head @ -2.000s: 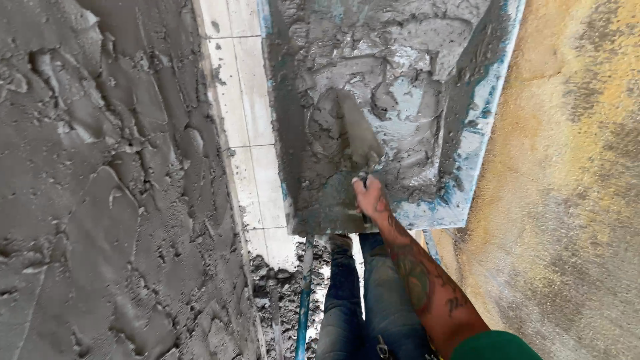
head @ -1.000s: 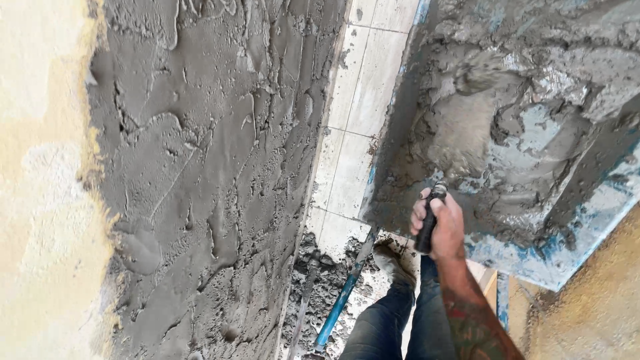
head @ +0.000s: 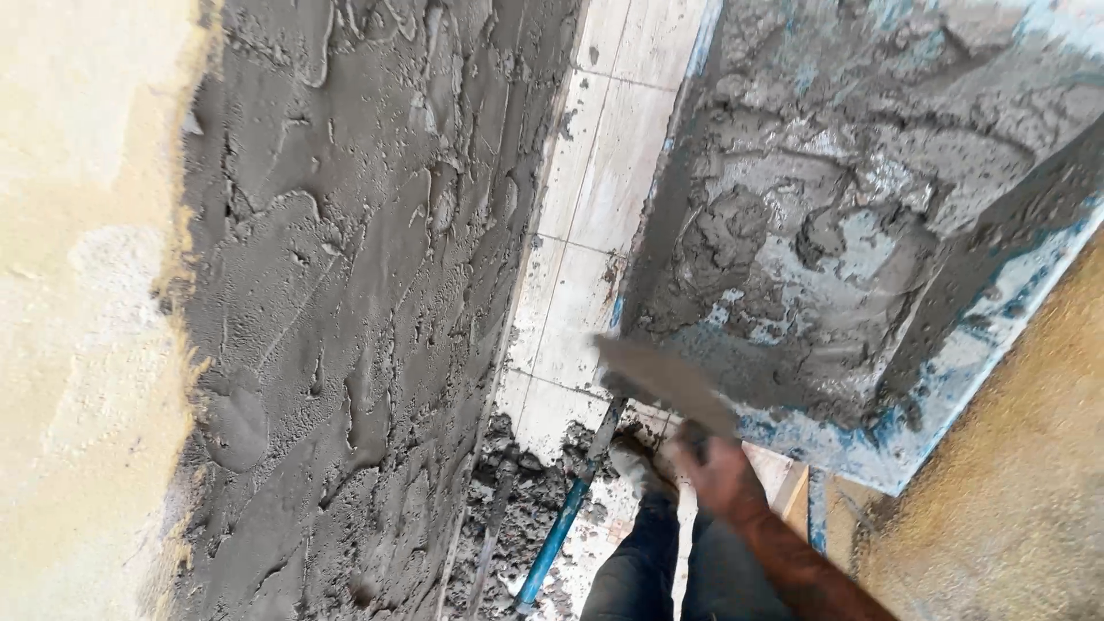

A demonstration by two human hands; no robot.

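Observation:
My right hand (head: 718, 470) grips the handle of a plastering trowel (head: 668, 379), whose blurred blade points up and left. The blade hangs over the near left corner of a mortar trough (head: 871, 461), a blue and white tub with wet grey mortar (head: 733, 241) spread unevenly inside. Left of the trowel, a wall bears a rough coat of wet grey mortar (head: 345, 302) with ridges and smears. My left hand is out of view.
A tiled floor strip (head: 569, 302) runs between wall and trough. Fallen mortar (head: 535, 517) lies at the wall's foot, with a blue pole (head: 552, 543) over it. My shoe (head: 638, 470) stands near the trough's corner. Bare yellowish wall (head: 95, 302) borders the mortar at left, and another rough surface (head: 1018, 483) is at right.
The trowel was inside the trough two seconds ago; its blade now hangs over the trough's near left corner. The view has swung left, showing more of the wall.

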